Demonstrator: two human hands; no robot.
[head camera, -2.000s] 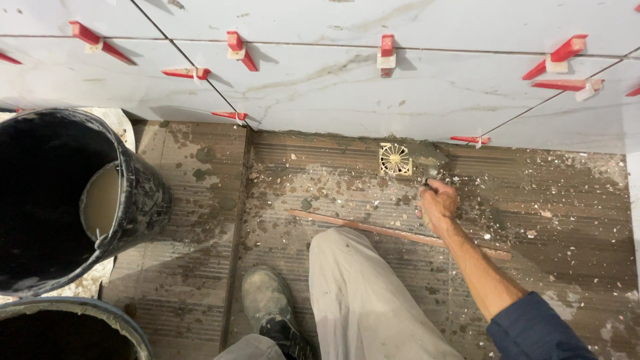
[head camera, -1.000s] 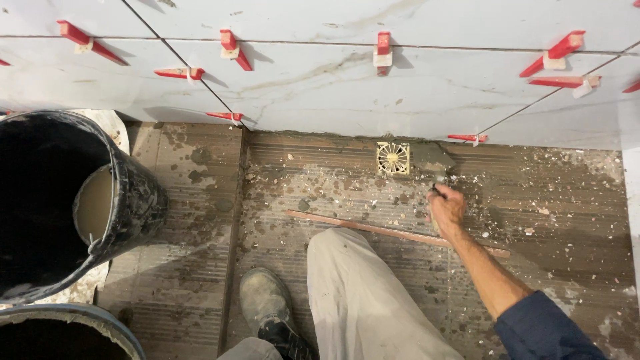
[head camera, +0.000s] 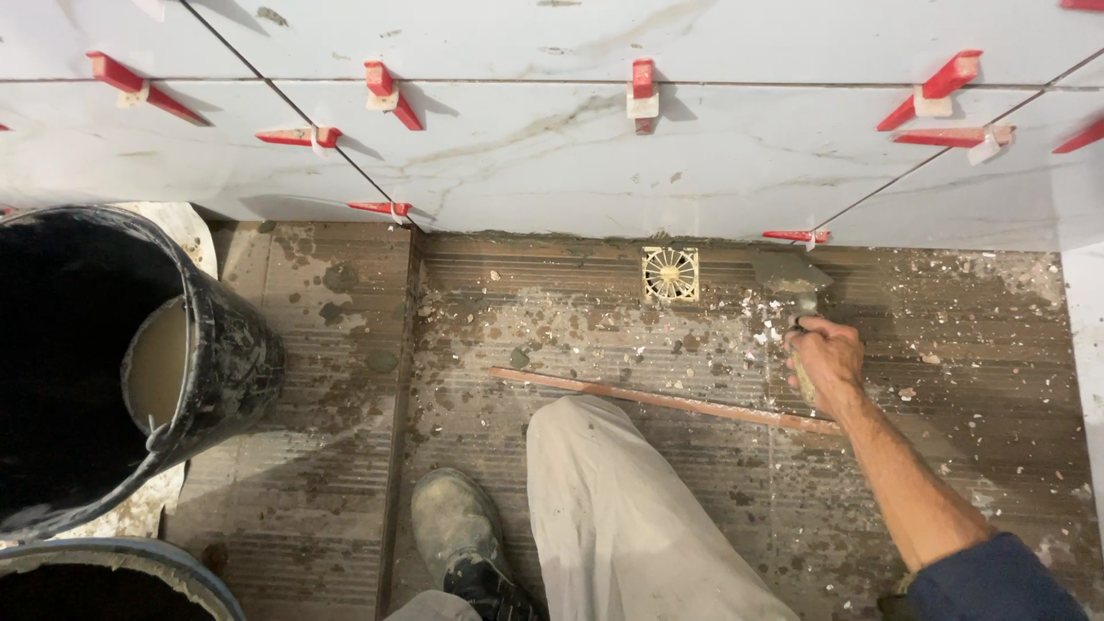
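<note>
My right hand (head camera: 826, 360) grips the handle of a trowel (head camera: 787, 271), whose flat blade lies near the foot of the wall, to the right of a square floor drain grate (head camera: 670, 274). Mortar smears line the joint where the marble-look wall tiles (head camera: 552, 172) meet the brown ridged floor tiles (head camera: 483, 517). Red tile-levelling wedges (head camera: 642, 82) sit in clips along the wall joints. Nearer to me, a thin reddish strip (head camera: 664, 398) lies slantwise on the floor, with white chips scattered about. My left hand is out of view.
A large black bucket (head camera: 237, 345) with cloudy liquid in it stands at the left, and the rim of a second bucket (head camera: 181, 565) shows below it. A raised floor edge (head camera: 398, 405) runs beside my boot (head camera: 457, 522). At the far right is another wall (head camera: 1088, 345).
My right hand with the trowel has moved to the right along the wall, away from the drain grate. The strip and the buckets have stayed in place.
</note>
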